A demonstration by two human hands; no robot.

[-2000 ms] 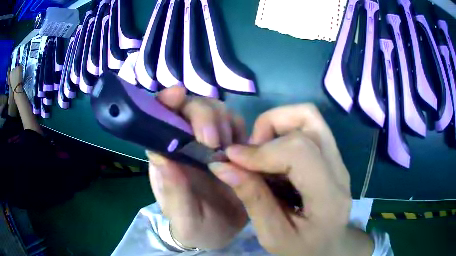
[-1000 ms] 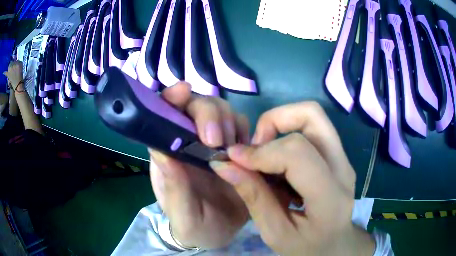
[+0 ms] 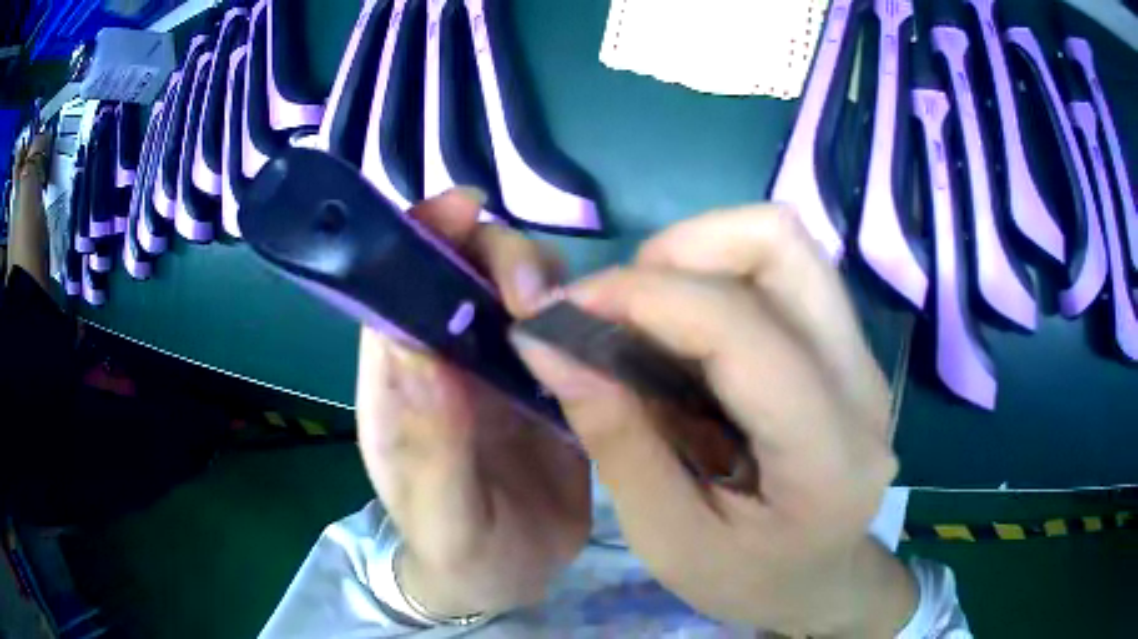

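Note:
A black and purple handle [image 3: 387, 268] is held tilted, its broad black end up and left, with a round hole and a small purple inset tab showing. My left hand [image 3: 462, 449] grips it from below and behind, fingers over its far edge. My right hand [image 3: 736, 412] pinches a thin grey-brown blade [image 3: 599, 343] between thumb and fingers, its end close over the handle's black side. Whether the blade touches the handle cannot be told. The handle's lower end is hidden behind my right hand.
Rows of purple and black handles lie on the green worktop [image 3: 674, 162], at left, centre and right. A pale perforated sheet [image 3: 711, 44] lies at the back. Another person's arm [image 3: 28, 206] is at the far left. A striped floor line [image 3: 1036, 531] shows at lower right.
The handle has rolled so its black side faces me more. The blade has come up off its earlier place and shows more of its length. The view has shifted slightly.

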